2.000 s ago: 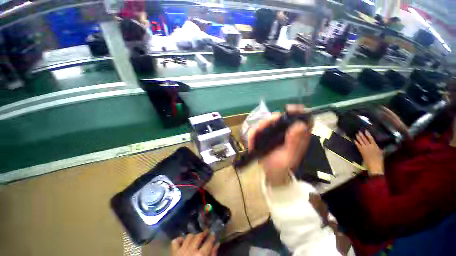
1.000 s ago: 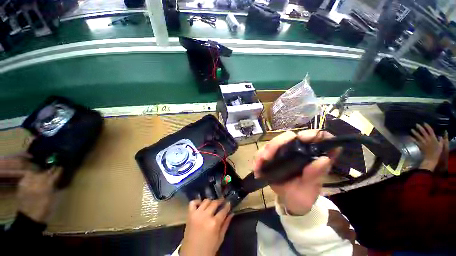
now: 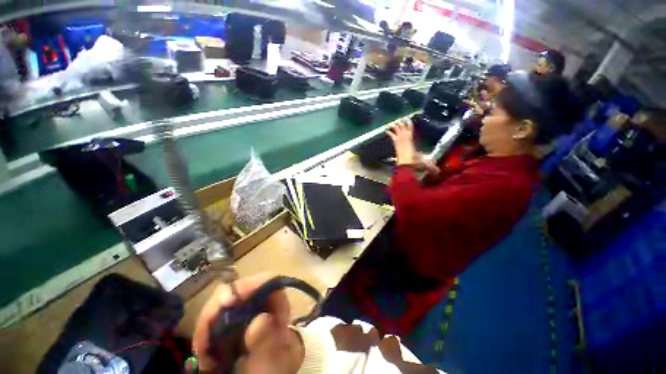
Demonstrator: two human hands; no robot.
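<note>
My right hand (image 3: 252,329) is closed around the black electric screwdriver (image 3: 235,318), low in the view; its cord loops to the right of the hand. The open speaker housing (image 3: 120,314) lies at the lower left, cut off by the edge. The speaker driver (image 3: 91,359) and a red wire show in it, blurred. A green part (image 3: 191,364) shows beside my right hand. The screw feeder (image 3: 162,237), white and grey with a red mark, stands behind the housing. My left hand is not in view.
A clear bag of screws (image 3: 255,193) sits in a cardboard tray (image 3: 274,223). Black foam pads (image 3: 330,212) with yellow edges lie right of it. A person in red (image 3: 467,212) works at the right. The green belt (image 3: 219,157) carries black housings (image 3: 356,109).
The view has swung to the right and up. The housing and feeder now stand further left, my left hand has left the picture, and the neighbouring person shows more fully. My right hand still holds the screwdriver.
</note>
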